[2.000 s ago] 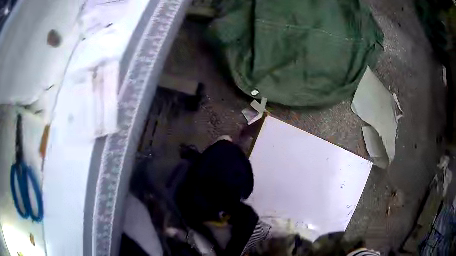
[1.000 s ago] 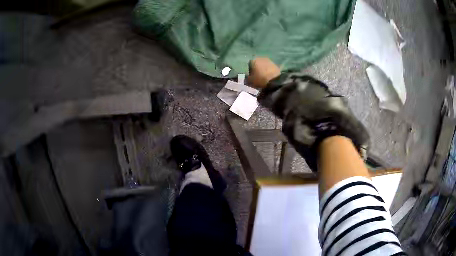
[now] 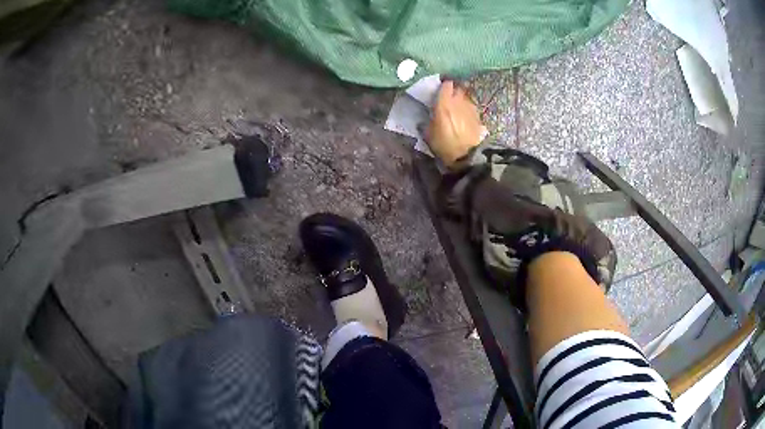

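My right hand (image 3: 455, 124) reaches down near the floor, below the edge of the green cloth (image 3: 470, 38). A camouflage sleeve cover is on the forearm, with a black-and-white striped sleeve further up. The fingers are over pale paper slips (image 3: 408, 115) that lie by the cloth; part of the slips is under the hand. Whether the fingers grip a slip cannot be told. A small white round piece (image 3: 407, 69) sits at the cloth's lower edge. My left hand is not in view.
A dark metal stand frame (image 3: 474, 293) is under and beside the right arm. A grey machine leg (image 3: 163, 188) stands at left. A black shoe (image 3: 344, 251) is on the speckled floor. Large white paper (image 3: 700, 50) lies at upper right. Dark fabric is at lower left.
The view has swung from the table edge and scissors to the floor. My right hand came into view and now covers part of the slips. The white board has left its place over the stand.
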